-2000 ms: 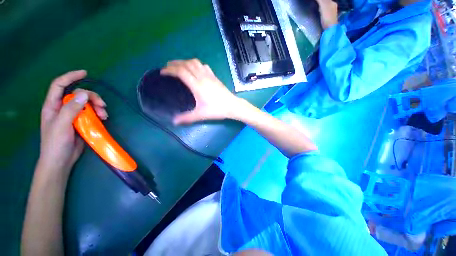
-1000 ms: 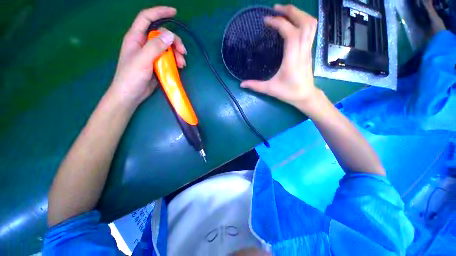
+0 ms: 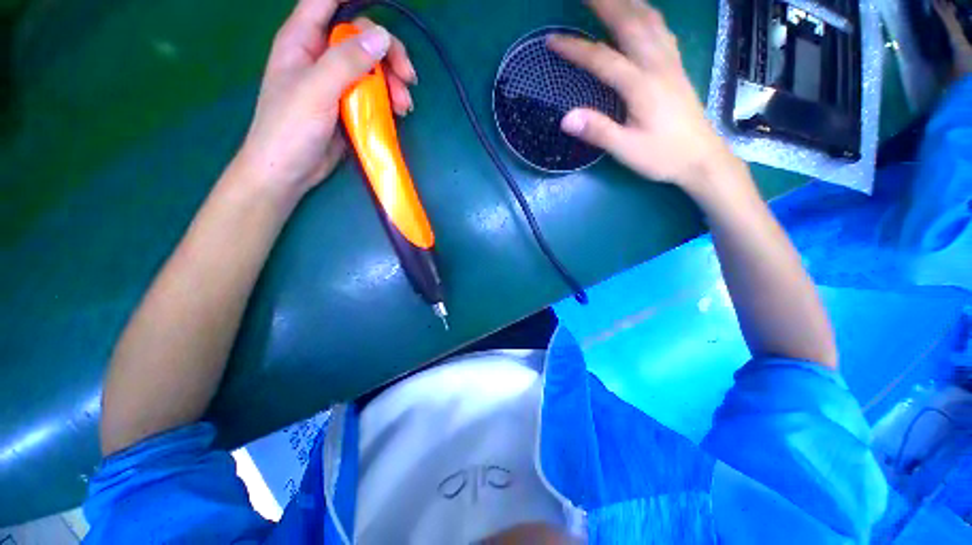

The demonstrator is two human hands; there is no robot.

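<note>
My left hand [image 3: 320, 101] is closed round the upper part of an orange and black electric screwdriver [image 3: 386, 160]. Its thin metal tip points down towards the bench's near edge. My right hand [image 3: 655, 106] is over the right side of a round black dish [image 3: 533, 91], with its fingers spread and the thumb above the dish's surface. Small dark pieces, which look like screws, lie in the dish's lower part. Nothing shows between the fingers; whether they touch the dish I cannot tell. The upper fingers are blurred.
A black cord [image 3: 496, 181] runs from the screwdriver's rear between the tool and the dish to the green bench's [image 3: 320, 341] near edge. A black housing [image 3: 794, 117] lies on a silvery pad [image 3: 746, 147] at upper right. Another person's blue sleeve [image 3: 943, 176] is at the right edge.
The view has shifted. My right hand first held the dish's rim as the dish came nearer the screwdriver; now its fingers are spread over the dish. My left hand keeps its hold.
</note>
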